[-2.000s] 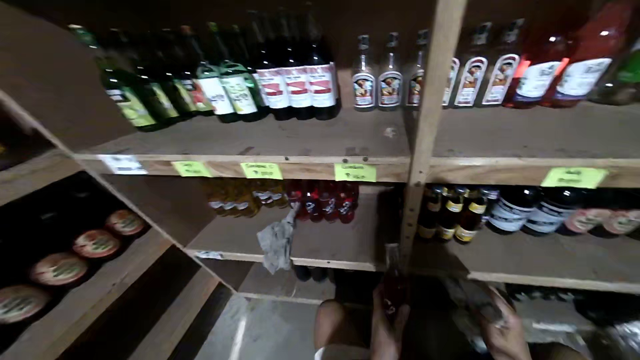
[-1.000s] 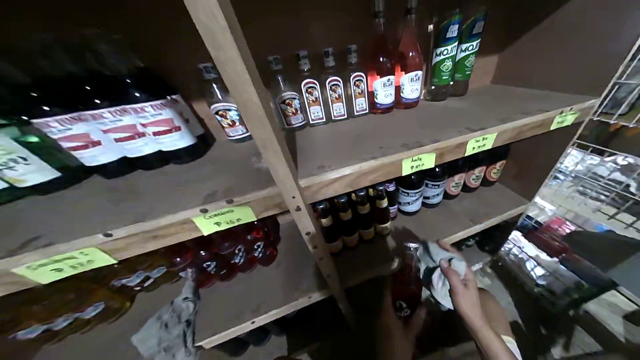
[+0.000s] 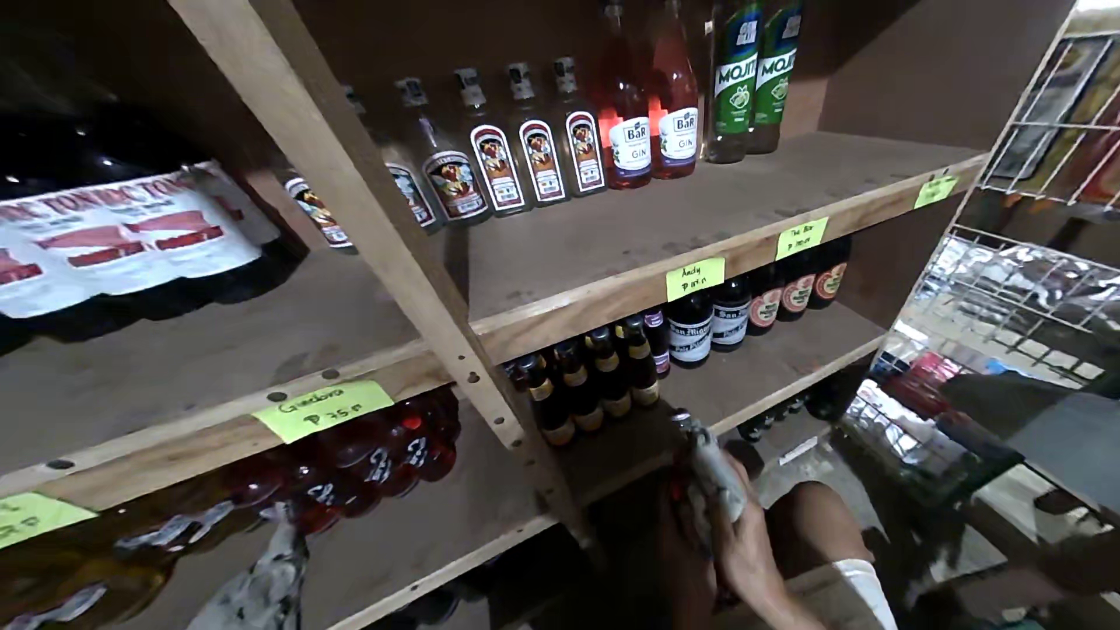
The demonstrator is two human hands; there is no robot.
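Note:
At the lower middle, my right hand [image 3: 748, 556] presses a grey cloth [image 3: 719, 477] around the side and neck of a glass bottle [image 3: 681, 420]. My left hand [image 3: 684, 560] is in shadow on the bottle's other side and holds it lower down; most of the bottle is hidden by the cloth and hands. The bottle is upright, slightly tilted, in front of the lower shelf. Small dark bottles with gold labels [image 3: 573, 389] stand on that shelf just beyond. A second grey rag [image 3: 262, 582] hangs at the lower left beside red bottles [image 3: 350, 477].
A wooden post [image 3: 350, 175] divides the shelving. Clear labelled bottles [image 3: 494, 162], pink gin bottles [image 3: 630, 131] and green-labelled bottles [image 3: 735, 87] stand on the upper shelf. Dark beer bottles [image 3: 691, 332] line the lower one. A wire rack [image 3: 1015, 289] stands at the right. My knee [image 3: 814, 525] is below.
The cloth, beside the bottle's top a second ago, now wraps its side and neck, with my right hand closer to my left. The view has swung right since two seconds ago.

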